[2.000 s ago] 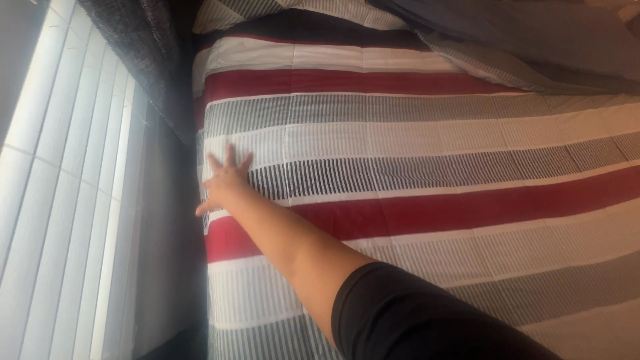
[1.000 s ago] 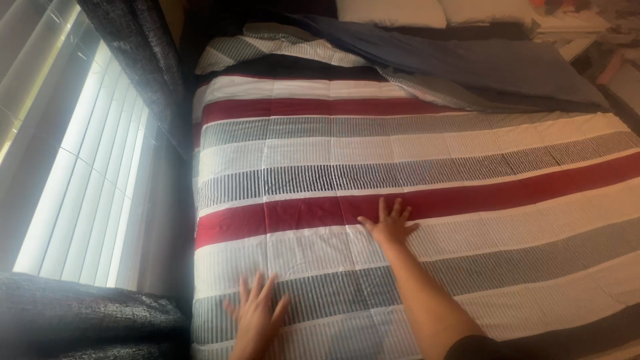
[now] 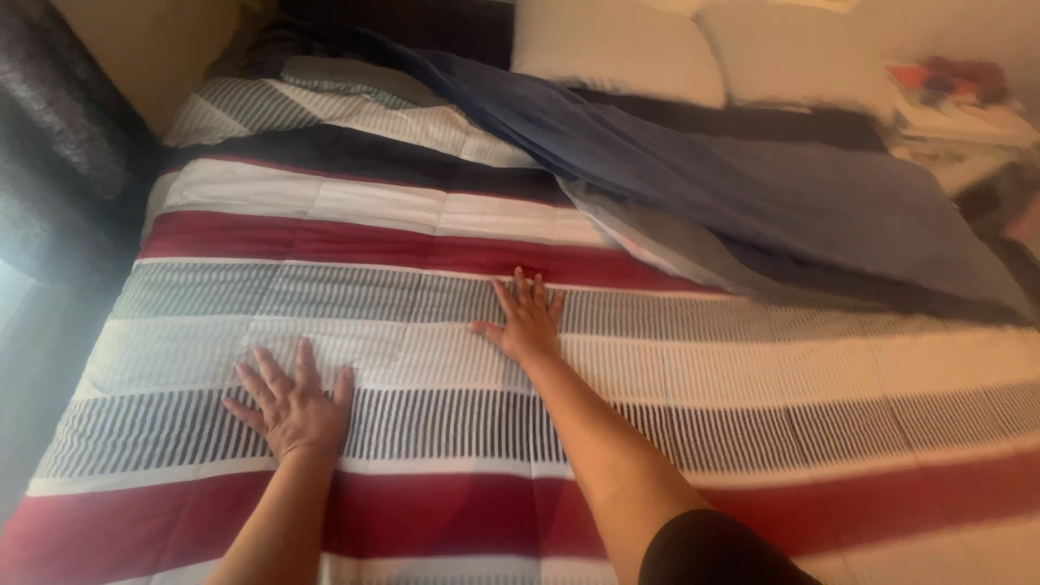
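A quilted comforter [image 3: 455,512] with red, white, grey and dark stripes covers the bed. My left hand [image 3: 296,402] rests on it at the lower left, palm down with fingers spread, across a pale band and a black-and-white striped one. Farther up and to the right, my right hand [image 3: 526,321] lies palm down with its fingers apart, its fingertips at the edge of a red stripe. Neither hand holds anything. Beyond the right hand, the comforter's far part is folded back, showing its blue-grey underside [image 3: 731,195].
Pale pillows [image 3: 609,49] stand at the head of the bed. A dark curtain [image 3: 73,106] hangs close along the left side. At the far right is a bedside table [image 3: 967,122] with blurred red and white things on it.
Both hands have moved farther up the comforter, toward the head of the bed. Two seconds ago only one hand showed, near the bed's left edge. The view has shifted toward the pillows.
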